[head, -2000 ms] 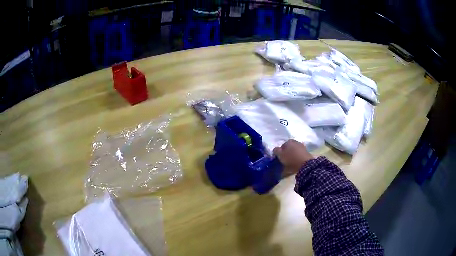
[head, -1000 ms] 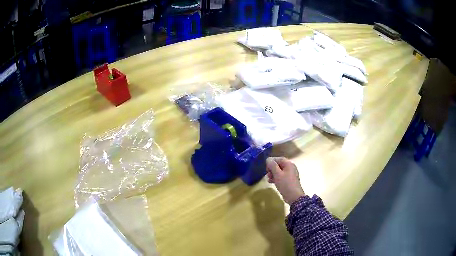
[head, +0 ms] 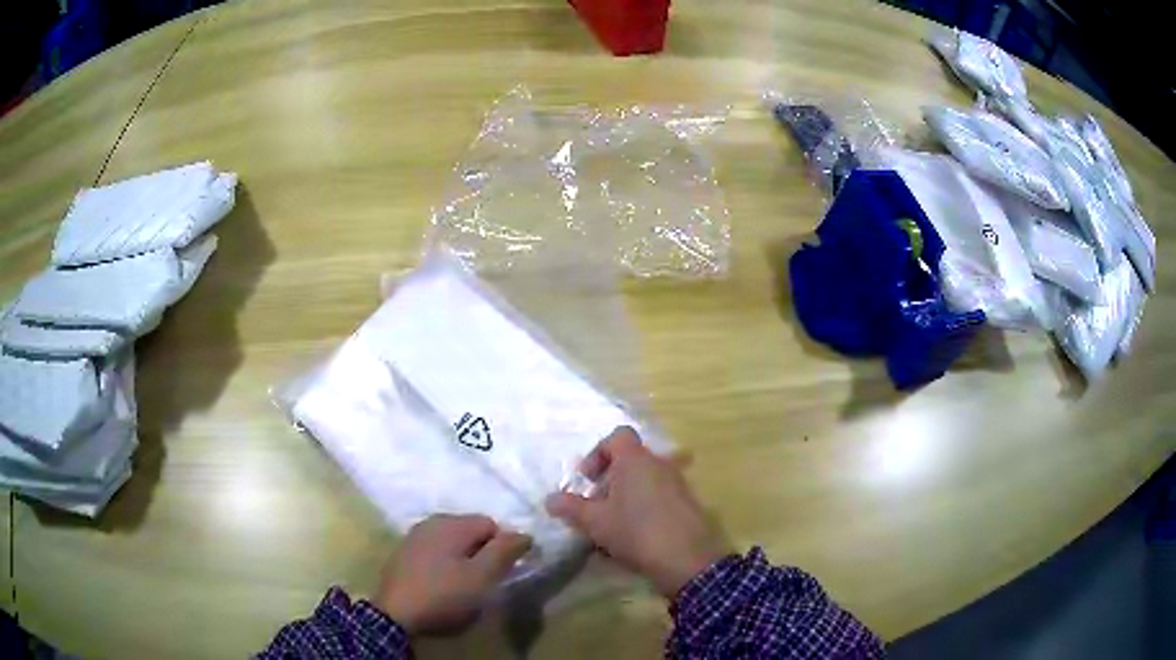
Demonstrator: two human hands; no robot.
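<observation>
A packed bag [head: 445, 387] with a white item inside and a black triangle mark lies flat and slanted on the table in front of me. My left hand [head: 454, 567] holds the bag's near edge. My right hand [head: 638, 496] has its thumb and fingertips pinched together at the bag's near right part, on shiny film. Whether a tape strip is between the fingertips is too small to tell. The blue tape dispenser [head: 858, 271] stands to the right, with a yellow-green spot at its core.
White quilted pieces [head: 103, 290] are stacked at left. A crinkled clear bag [head: 606, 181] lies beyond the packed bag. Finished bags [head: 1083, 194] are heaped at right, with a small dark-content bag [head: 815, 135] beside the dispenser. A red tape dispenser [head: 626, 19] is at the far edge.
My view has turned left and down. My right hand has left the blue dispenser and is now at the packed bag. My left hand has come into view on the bag.
</observation>
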